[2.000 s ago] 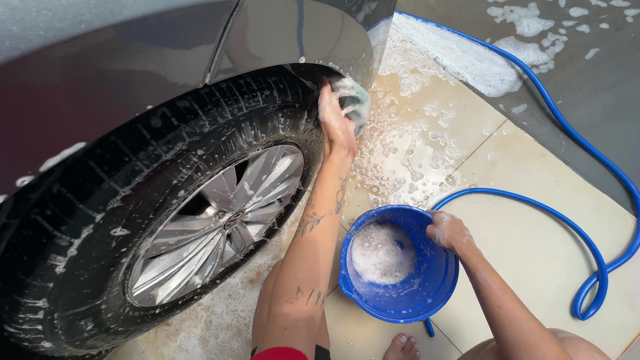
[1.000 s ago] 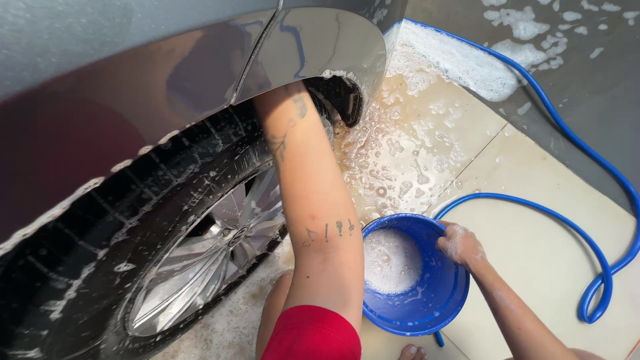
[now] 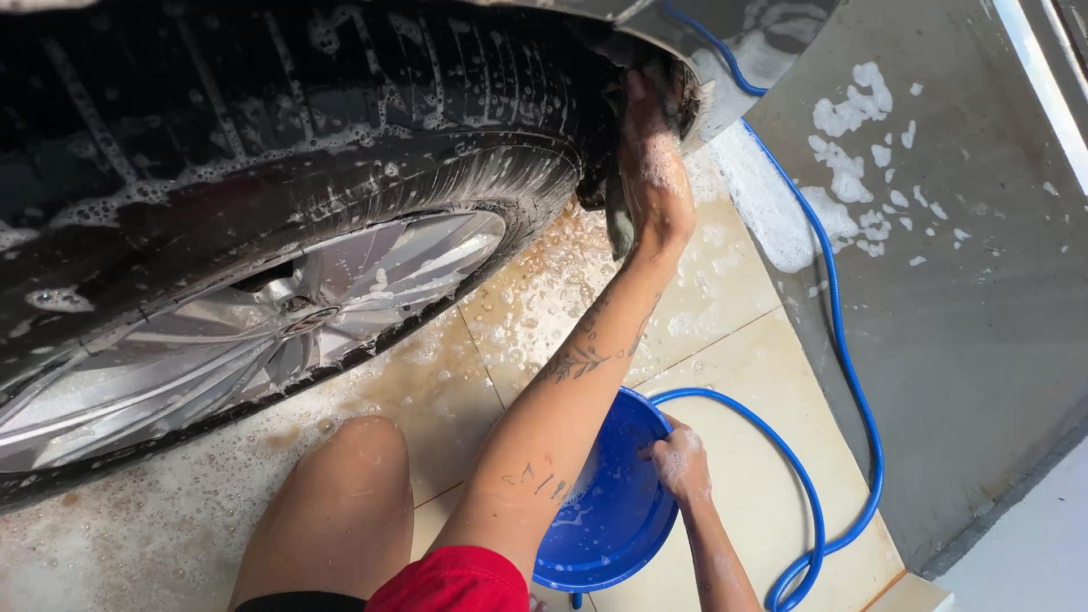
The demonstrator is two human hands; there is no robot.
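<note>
My left hand (image 3: 654,174), wet with suds, reaches up into the front edge of the wheel arch (image 3: 697,93) of a car. A grey-green cloth (image 3: 620,225) shows beneath its palm; the fingertips are partly hidden in the arch. Beside it is the soapy black tyre (image 3: 357,161), with a silver alloy wheel (image 3: 314,319) below. My right hand (image 3: 682,463), also sudsy, grips the rim of a blue plastic bucket (image 3: 633,501). My left forearm crosses in front of the bucket and hides part of it and its suds.
A blue hose (image 3: 837,314) curves over the cream floor tiles (image 3: 748,365) and the grey floor (image 3: 960,297) at the right. Foam patches (image 3: 850,170) lie on the grey floor. My bent knee (image 3: 365,459) is below the wheel, over wet, sudsy tiles.
My left hand, hidden behind the car's body a second ago, shows again at the arch's front edge. My right hand stays on the bucket's rim. The view has moved closer to the tyre.
</note>
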